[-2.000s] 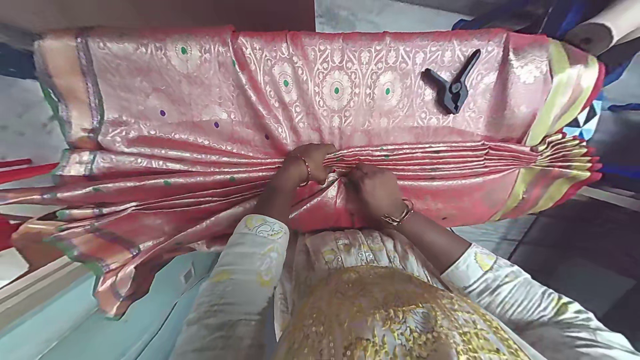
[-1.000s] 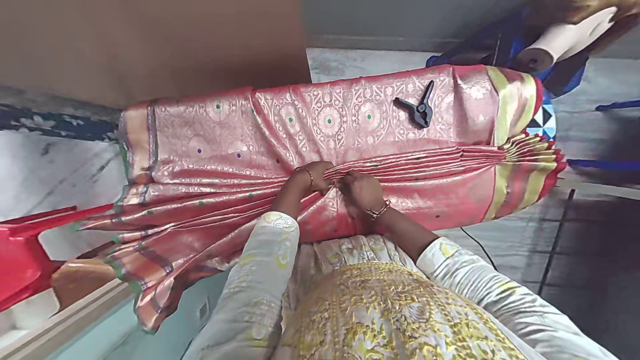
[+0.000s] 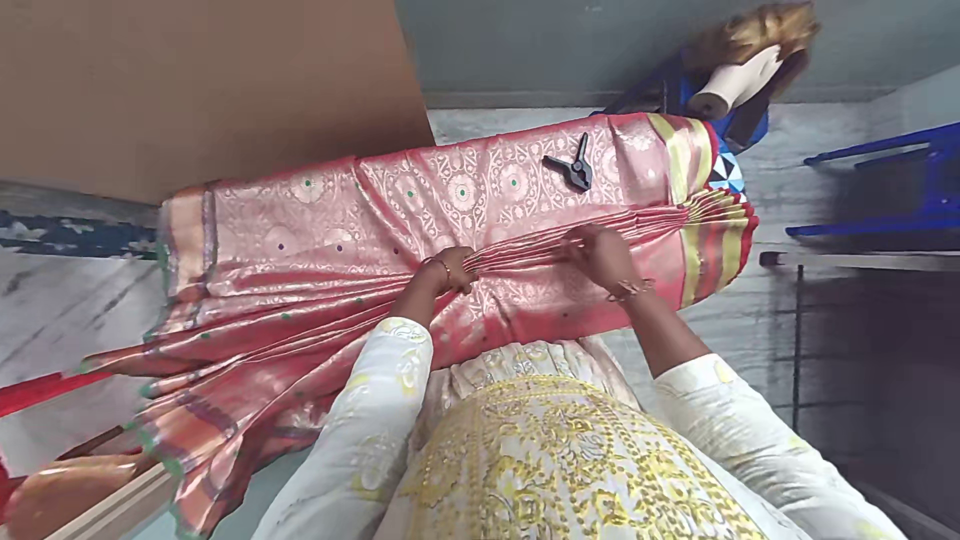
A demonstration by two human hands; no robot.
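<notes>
A pink and gold brocade sari point(image 3: 442, 187) lies spread in front of me, with a band of narrow pleats running to its striped right end. My left hand point(image 3: 452, 270) grips the gathered pleats near the middle. To its right, my right hand point(image 3: 600, 255) is at the pleats with bent fingers; whether they pinch the fabric is not clear. Left of my left hand the folds fan out loosely and hang past the near edge. A black spring clamp point(image 3: 574, 165) rests on the sari beyond my right hand.
A mannequin head with brown hair point(image 3: 739, 82) lies beyond the sari's right end. Blue plastic chair parts point(image 3: 900, 176) stand at the right. A brown panel point(image 3: 225, 90) borders the far left. Red plastic point(image 3: 45, 391) and a wooden edge point(image 3: 112, 502) are at the near left.
My right hand has moved right along the pleats, away from my left hand, which still grips the gathered fabric. The view has shifted.
</notes>
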